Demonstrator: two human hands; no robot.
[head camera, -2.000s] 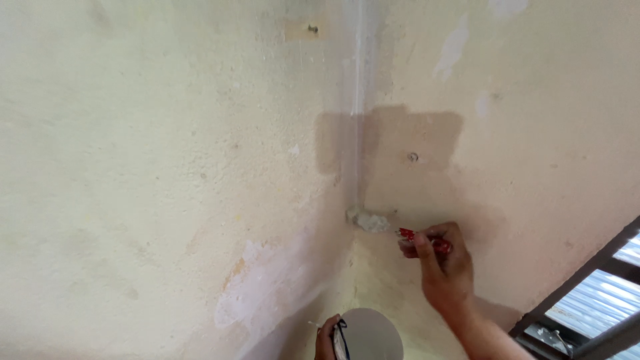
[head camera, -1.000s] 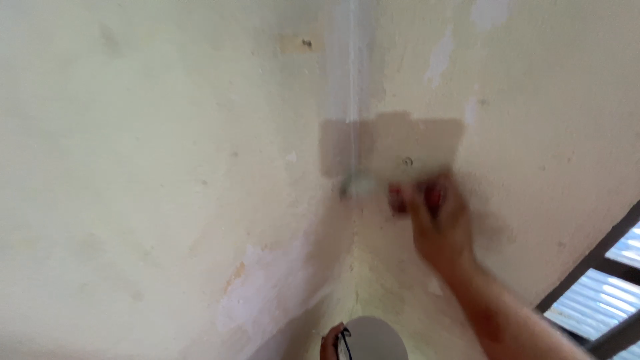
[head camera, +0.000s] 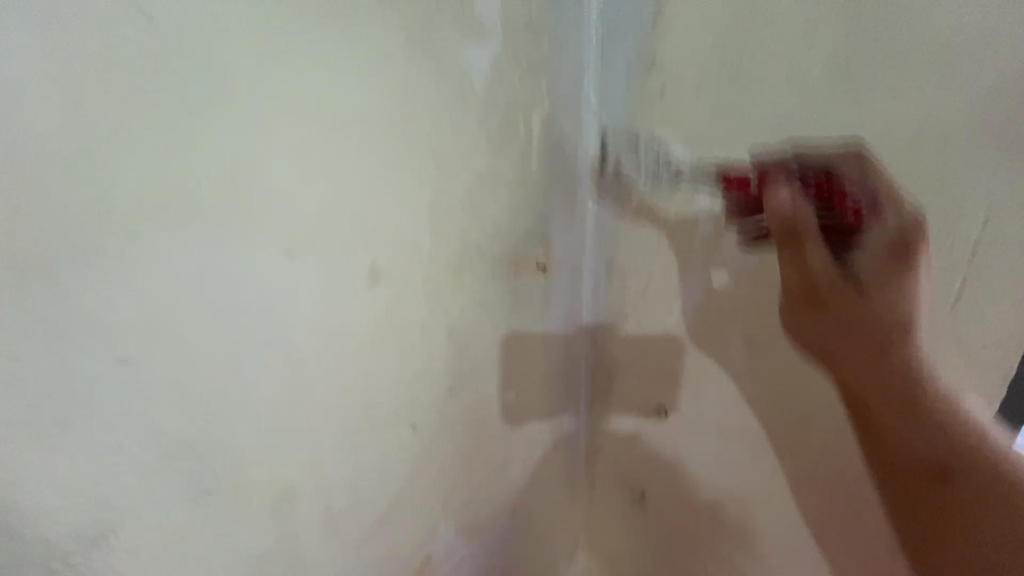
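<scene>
My right hand (head camera: 848, 232), blurred by motion, grips the red handle of a paintbrush (head camera: 740, 196). The brush lies roughly level, its whitish bristles pointing left, with the dark tip at or very close to the inner corner of two walls (head camera: 590, 264). A pale, wet-looking band of coating (head camera: 568, 168) runs up and down both sides of that corner. Off-white paint covers the left wall (head camera: 264, 264) and the right wall (head camera: 808, 72). My left hand is out of the picture.
A small nail or hole (head camera: 542, 267) marks the left wall near the corner, and another (head camera: 662, 411) is on the right wall. Shadows fall across the corner and the right wall. A dark frame edge (head camera: 1014, 396) shows at the far right.
My right hand and the brush have moved up along the corner. The view has tilted upward, and my left hand and the round container beside it have left it.
</scene>
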